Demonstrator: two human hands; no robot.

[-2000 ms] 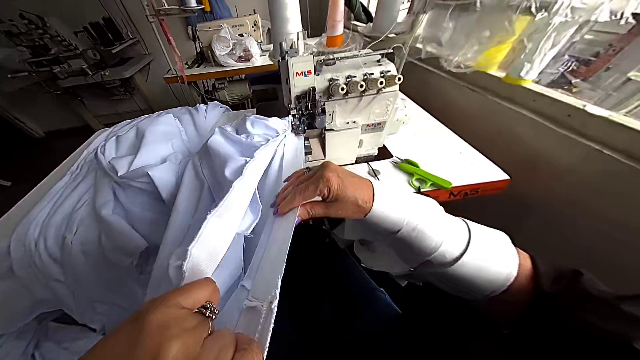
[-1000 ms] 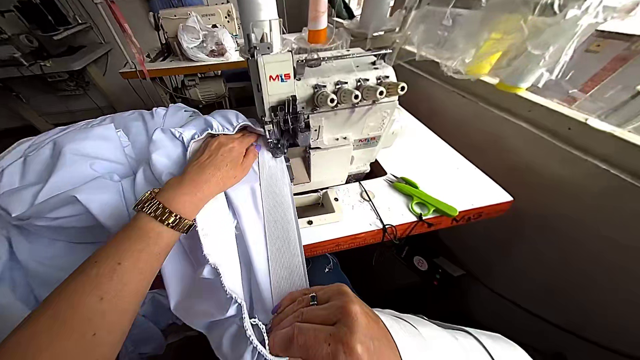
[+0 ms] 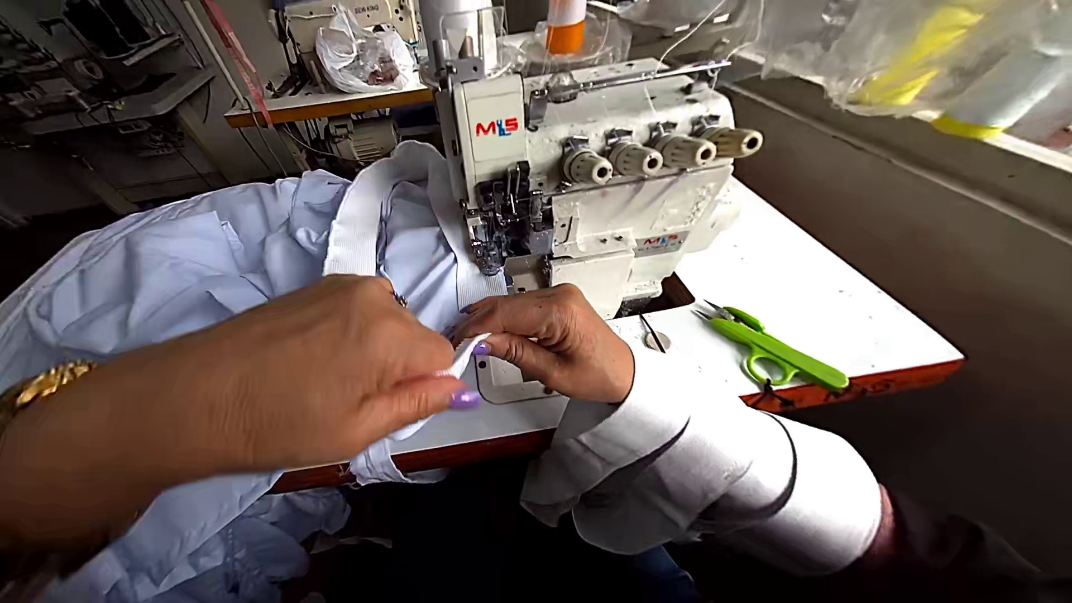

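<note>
My left hand (image 3: 352,377), blurred, pinches the edge of a white elastic band (image 3: 356,230) between thumb and fingers. Close beside it, just in front of the presser foot, my right hand (image 3: 548,339) pinches the same band. The elastic loops up and back over the light blue fabric (image 3: 159,276) and runs down to the needle area of the MLS overlock sewing machine (image 3: 603,167). That fabric is heaped left of the machine and hangs over the table's front edge. Whether the band is stitched to the fabric under my hands is hidden.
Green thread snips (image 3: 779,347) lie on the white table (image 3: 846,310) at the right, near a small round metal piece (image 3: 657,341). Thread cones stand behind the machine. Another sewing table (image 3: 335,106) with a plastic bag (image 3: 364,54) is at the back, and a wall with a ledge runs along the right.
My left hand has come from beside the presser foot toward me, and my right hand has moved up to meet it. The elastic now stands in a raised loop.
</note>
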